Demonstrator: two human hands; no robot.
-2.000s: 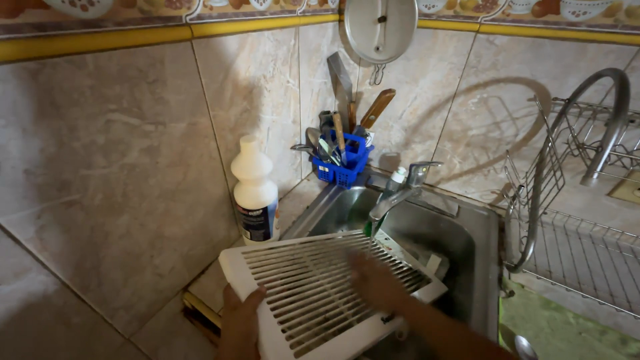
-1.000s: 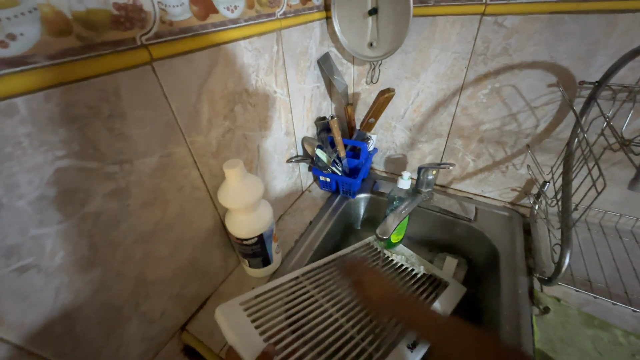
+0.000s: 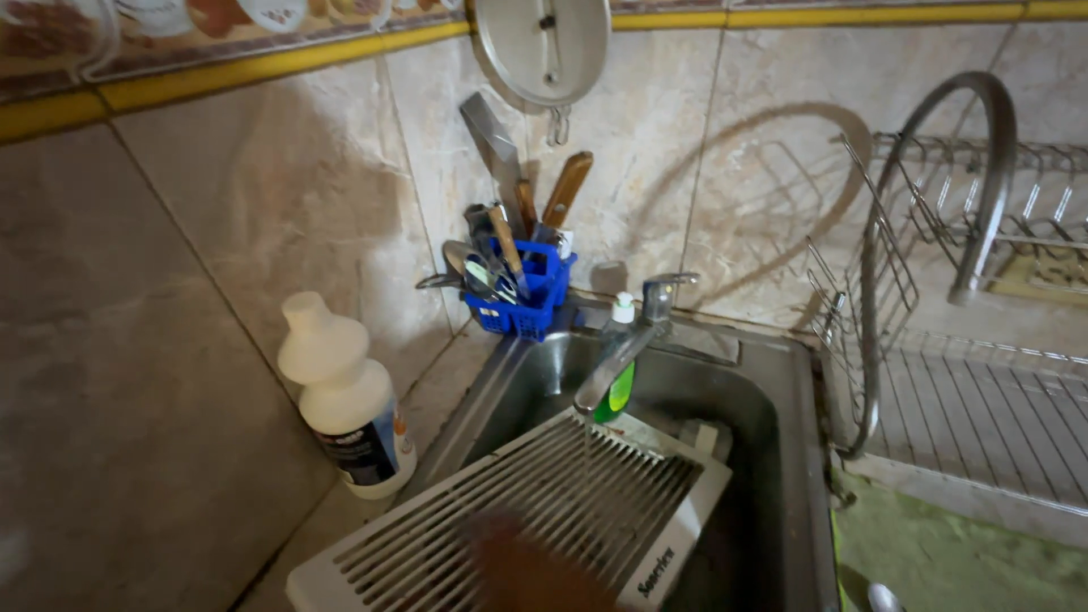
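Observation:
A white slatted plastic grille (image 3: 544,501) lies slanted over the steel sink (image 3: 756,382), its far end beneath the faucet (image 3: 616,365). A thin stream of water falls from the spout onto the slats. My right hand (image 3: 535,561), strongly blurred, is over the near part of the grille; whether its fingers hold anything is hidden by the blur. My left hand is outside the picture. Behind the spout stands a dish soap bottle (image 3: 620,387) with green liquid and a white cap.
Left of the sink stands a white plastic bottle (image 3: 340,399). A blue plastic basket (image 3: 531,289) of knives and utensils sits at the back corner. On the right are a wire dish rack (image 3: 977,399), a curved metal tube (image 3: 871,280) and a green cloth (image 3: 935,544).
My left hand, on the grille's near left edge two seconds ago, has gone out of view. My right hand has moved toward the grille's near end. The view has shifted.

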